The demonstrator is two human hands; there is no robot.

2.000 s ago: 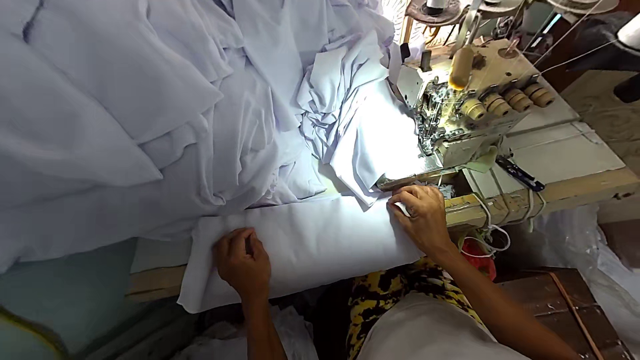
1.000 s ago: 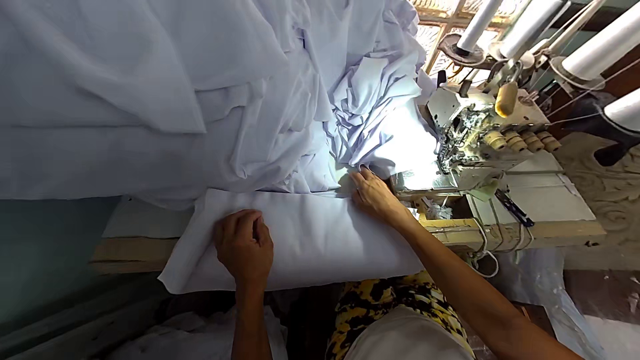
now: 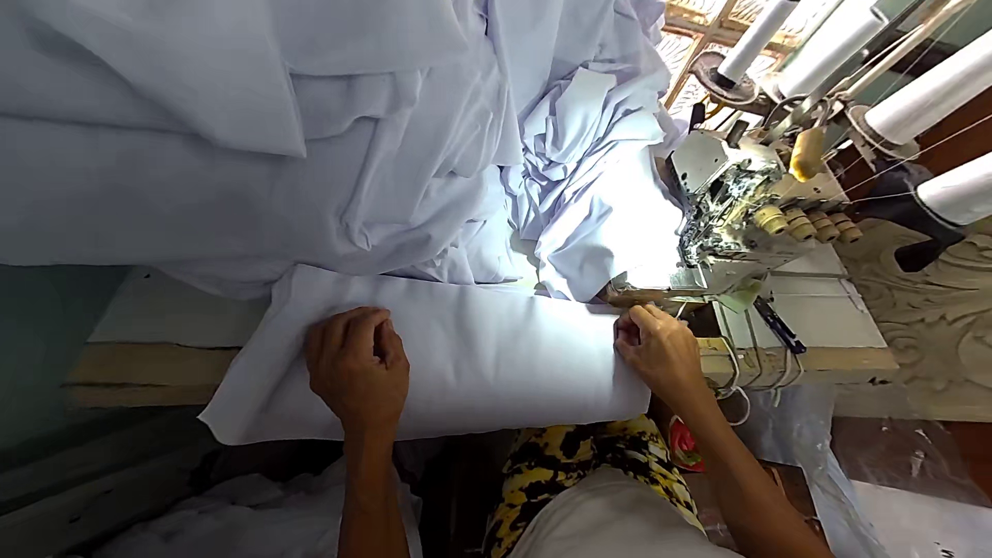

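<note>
A folded white fabric piece (image 3: 496, 356) lies across the front edge of the table and hangs over my lap. My left hand (image 3: 360, 368) rests on its left part, fingers curled and pinching the cloth. At its right end my right hand (image 3: 659, 345) grips the upper edge between thumb and fingers, just below the lit sewing plate of an industrial overlock sewing machine (image 3: 728, 209). Behind the folded piece rises a large heap of white fabric (image 3: 256, 155), whose crumpled right end reaches up to the machine. The fingertips of both hands are partly hidden.
White thread cones (image 3: 938, 93) stand at the upper right. Black-handled thread snips (image 3: 779, 325) lie on the tabletop right of the machine, near cords looped over the wooden table edge (image 3: 155, 376). Below are a plastic sheet (image 3: 790, 434) and more white cloth (image 3: 256, 511).
My right hand has moved right, from the upper edge near the crumpled cloth to the right end of the folded piece. My left hand stays on the left part.
</note>
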